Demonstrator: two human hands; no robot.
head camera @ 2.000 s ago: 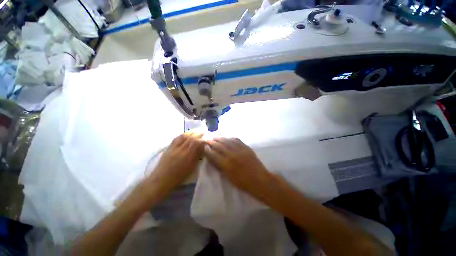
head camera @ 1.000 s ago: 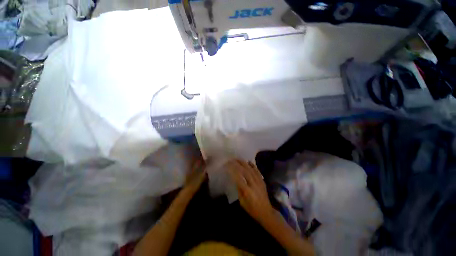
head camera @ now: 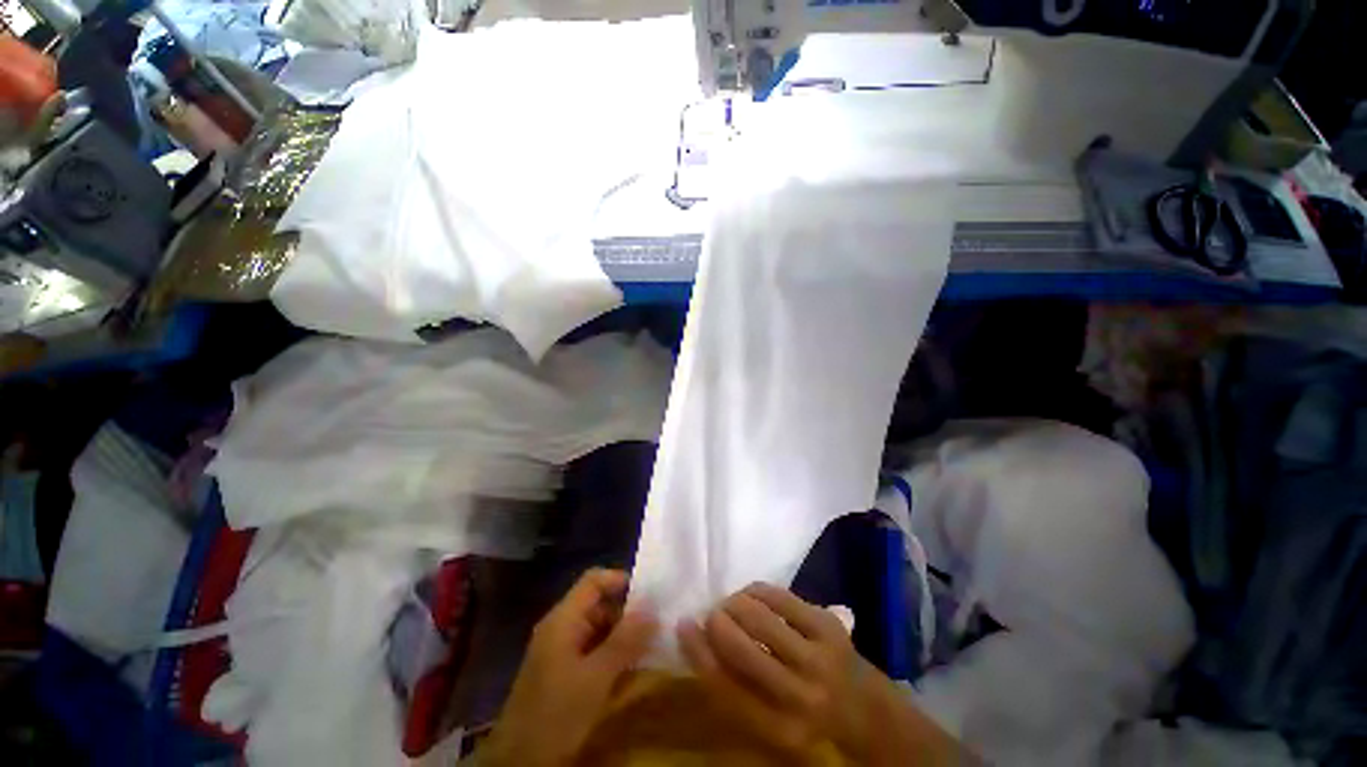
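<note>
A white cloth panel [head camera: 795, 345] runs from under the needle area down over the table edge toward me, with one straight left side and a curved right side. My left hand [head camera: 577, 659] grips its lower left corner between thumb and fingers. My right hand [head camera: 772, 659] holds the lower end beside it. The white sewing machine head [head camera: 738, 42] is at the top, its upper part cut off. The needle area is washed out by bright light. Larger white panels [head camera: 450, 195] lie left of the needle and hang over the edge.
A white layered heap [head camera: 405, 435] lies below the table at left, near a red crate [head camera: 435, 659]. A white bundle [head camera: 1049, 555] is at lower right. Black-handled scissors [head camera: 1196, 228] lie on grey cloth at table right. A grey machine [head camera: 90, 210] stands at far left.
The view has tilted down and the machine has shifted up. My hands have moved from beside the needle to the panel's near end, which now stretches out toward me.
</note>
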